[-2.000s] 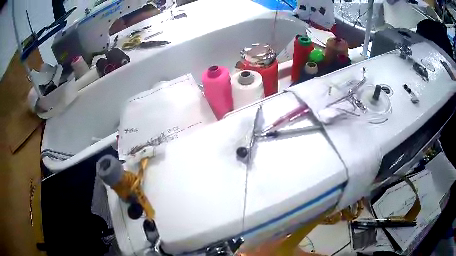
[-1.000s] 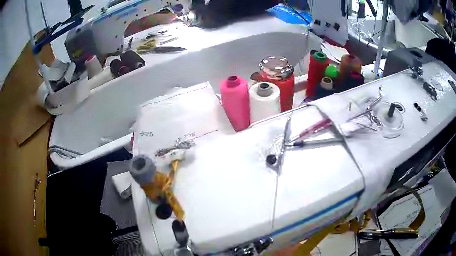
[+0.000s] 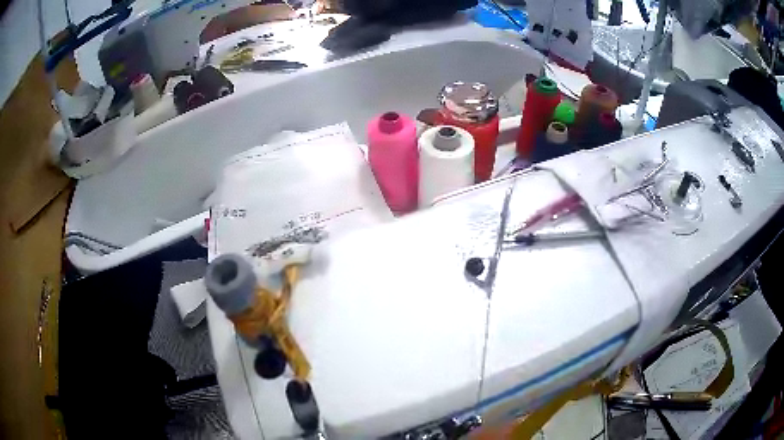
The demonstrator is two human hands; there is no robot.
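Observation:
No hand shows clearly in the picture. The white sewing machine arm (image 3: 395, 318) fills the middle and lower right, with a blue stripe on its front. Black fabric (image 3: 103, 344) lies at the lower left. Grey finely lined cloth (image 3: 180, 314) lies between it and the arm's left end. A grey spool (image 3: 230, 282) wrapped in yellow cloth (image 3: 275, 320) stands on that end. A white cloth strip (image 3: 658, 271) is tied round the arm, with slim tools (image 3: 559, 235) on top. The needle area is hidden below the arm.
Pink (image 3: 394, 163) and white (image 3: 446, 168) thread cones and a red jar (image 3: 471, 120) stand behind the arm, near paper sheets (image 3: 292, 185). Pens (image 3: 662, 400) lie on papers at lower right. Brown board (image 3: 26, 215) is at left. Another machine (image 3: 163, 39) stands behind.
The view has shifted slightly, showing more of the grey cloth than two seconds ago. A dark shape has appeared at the top, on the table behind. A white roll now shows beside the arm's left end.

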